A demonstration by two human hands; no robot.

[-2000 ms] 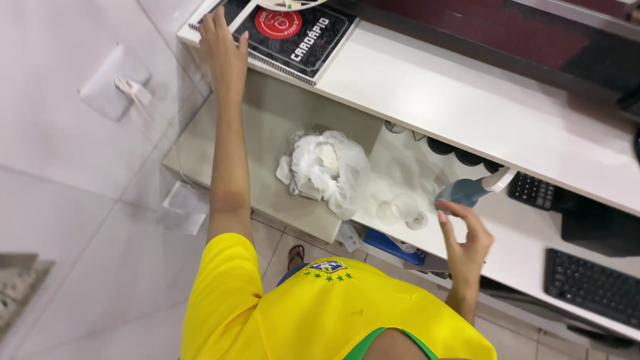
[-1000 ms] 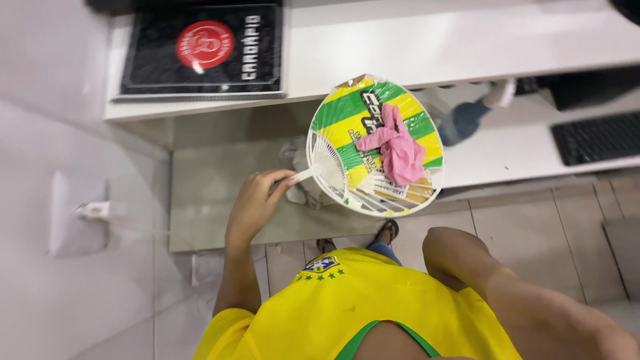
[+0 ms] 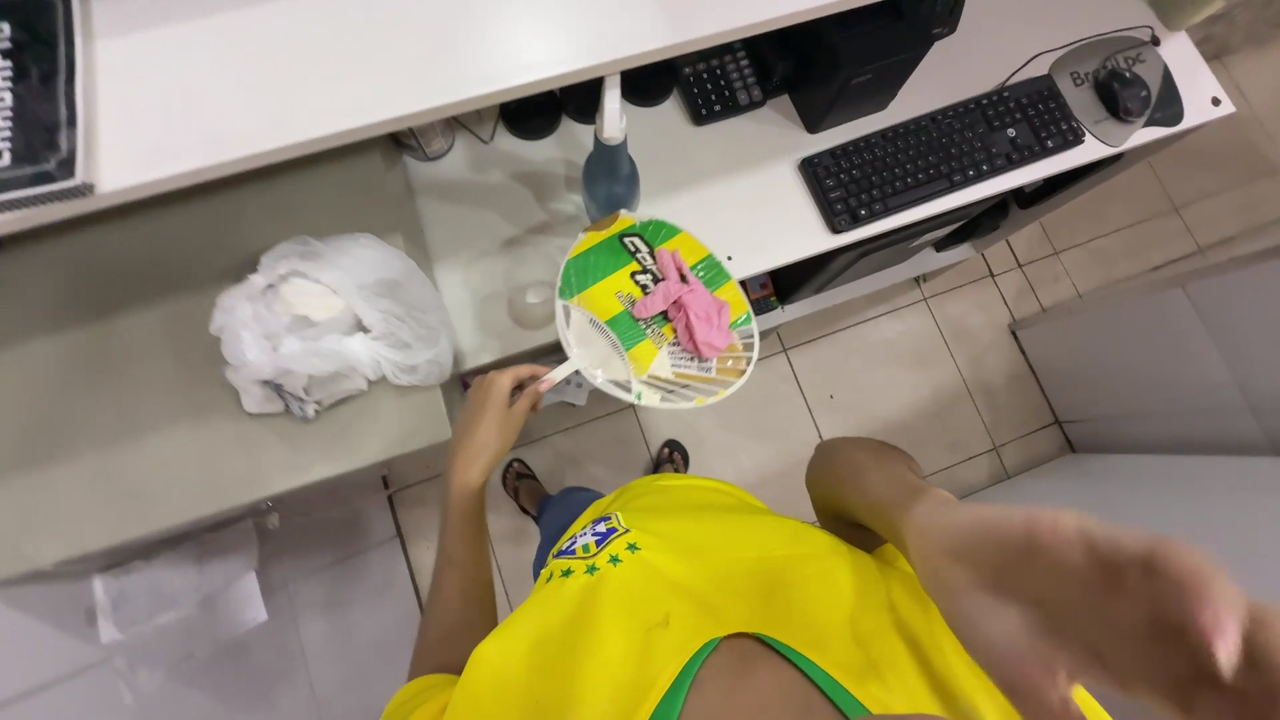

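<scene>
My left hand (image 3: pixel 500 415) grips the short white handle of a round hand fan (image 3: pixel 600 265), printed in green and yellow and torn at its lower edge. A crumpled pink glove (image 3: pixel 695 315) lies on the fan's face. Raised close to the camera at the lower right, my right hand (image 3: pixel 1110 600) is blurred, with its fingers apart and nothing seen in it. Just beyond the fan stands a blue spray bottle (image 3: pixel 611 175) with a white head. A white plastic bag (image 3: pixel 385 300) rests on the grey counter, left of the fan.
A black keyboard (image 3: pixel 940 150), a mouse (image 3: pixel 1124 94) on its pad and a calculator (image 3: pixel 722 85) are on the lower white desk (image 3: pixel 740 190). A raised white shelf (image 3: pixel 300 80) runs above, with a black menu (image 3: pixel 38 100) at far left. Grey panels stand at right.
Two seconds ago my left hand was at the menu; by one second ago it held the fan with the pink glove. My right hand has come up towards the camera. The view has shifted rightwards.
</scene>
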